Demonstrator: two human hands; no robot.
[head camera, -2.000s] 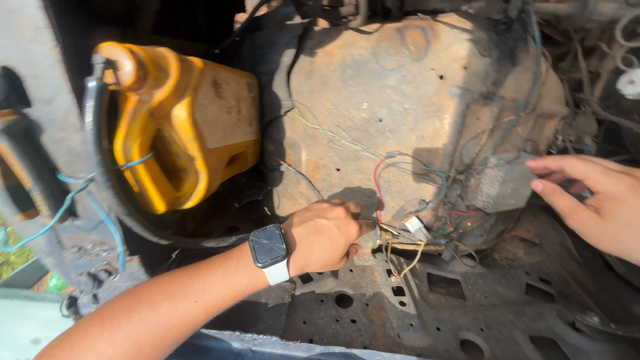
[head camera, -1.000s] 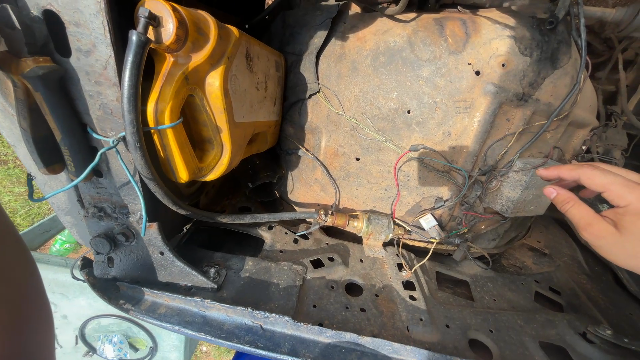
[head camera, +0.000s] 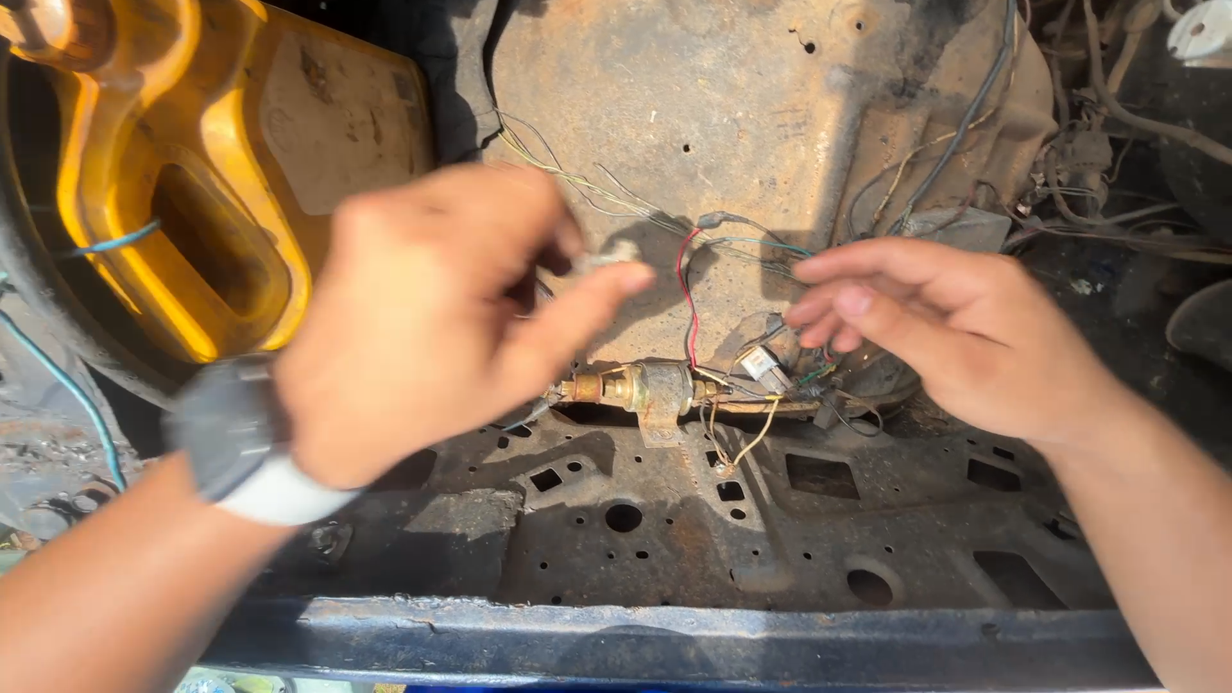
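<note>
My left hand (head camera: 433, 308), blurred and wearing a watch, holds a small pale object (head camera: 611, 255) between thumb and fingers; what it is cannot be made out. My right hand (head camera: 924, 327) has its fingers loosely curled over the wires at the right, with nothing plainly held. Between the hands run a red wire (head camera: 685, 289) and thin bare-looking wires. Below them, a brass-coloured cylindrical fitting (head camera: 659, 390) sits in a metal bracket on the perforated panel. Just right of it lies a white connector (head camera: 763, 369), close under my right fingertips.
A yellow plastic jug (head camera: 337, 125) stands at the upper left, with a black hose (head camera: 58, 327) curving round it. A rusty metal panel (head camera: 654, 106) rises behind the wires. The dark body edge (head camera: 674, 630) crosses the front. More wiring (head camera: 1107, 125) hangs at the right.
My left hand, out of the work area a second ago, is back above the fitting with a small object. My right hand has left the grey plate and is over the wires. The view is closer.
</note>
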